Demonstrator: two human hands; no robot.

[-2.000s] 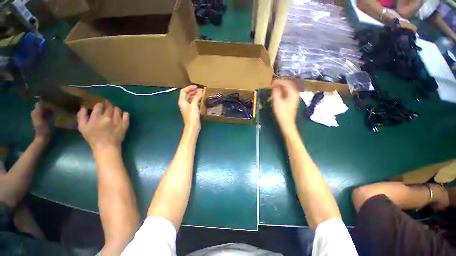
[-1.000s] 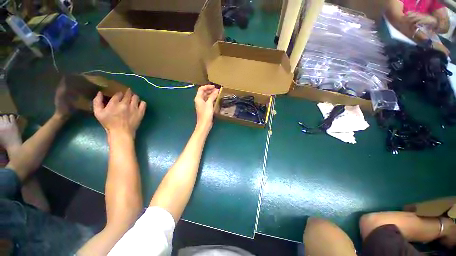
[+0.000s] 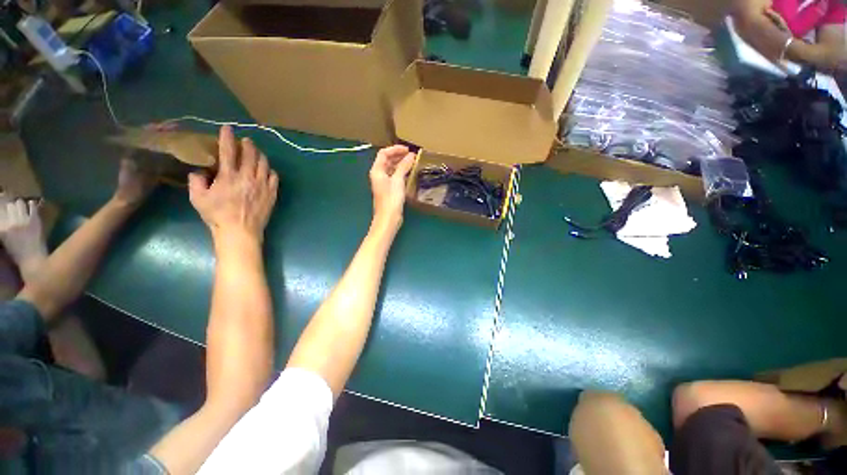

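A small brown open box [image 3: 453, 209] stands on the green table in front of me, its hinged lid raised at the back. Inside lie a black cable bundle [image 3: 474, 186] and a dark block [image 3: 461, 201], with a greyish-brown patch at their left. My left hand [image 3: 392, 181] is at the box's left rim, thumb and fingers pinched on its edge. My right hand is out of the picture; a bare bent arm shows at the bottom right edge, and whose it is I cannot tell.
White paper [image 3: 655, 221] with a black cable [image 3: 622, 213] lies right of the box. Loose cables [image 3: 771, 246] and stacked clear bags [image 3: 645, 93] lie further right. A large carton [image 3: 297, 83] stands behind left. A co-worker's hand [image 3: 234, 190] is at left on brown cardboard.
My right hand, right of the box two seconds ago, has left the picture. My left hand stays at the rim. The view has turned right. The co-worker's fingers at left have straightened over the cardboard.
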